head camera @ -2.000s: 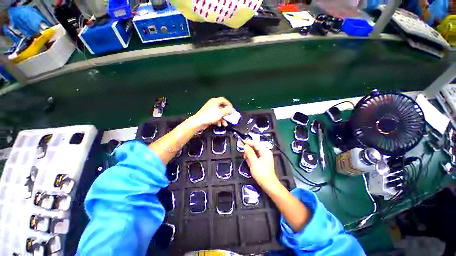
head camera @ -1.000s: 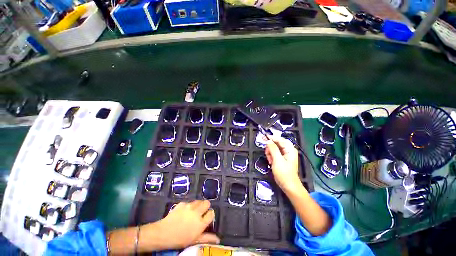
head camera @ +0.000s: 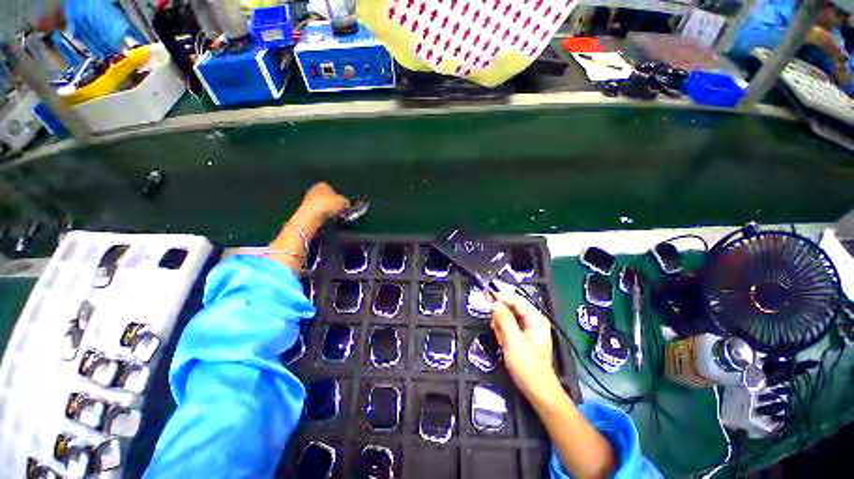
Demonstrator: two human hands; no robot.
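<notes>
My left hand (head camera: 323, 203) reaches over the dark green belt, its fingertips at an open watch unit (head camera: 355, 210); whether they grip it is unclear. My right hand (head camera: 524, 339) pinches a thin probe-like piece (head camera: 488, 287) at the lower edge of a flat black box with white print (head camera: 470, 253). The box lies over the upper right of a black foam compartment tray (head camera: 458, 365). Dark square watch heads, such as one near the middle (head camera: 385, 345), sit in many pockets; one at right (head camera: 488, 408) has a bright face. My left sleeve hides part of the tray's left side.
A white blister tray (head camera: 51, 309) with open units stands at left. At right are loose watches (head camera: 599, 290), a slim pen-like tool (head camera: 638, 323), a bottle (head camera: 693, 361), a black fan (head camera: 770, 294) and cables. Blue equipment boxes (head camera: 346, 64) stand beyond the belt.
My left hand has left the tray's front row and moved forward to the unit on the belt. Two watches now show in that row. My right hand remains by the black box.
</notes>
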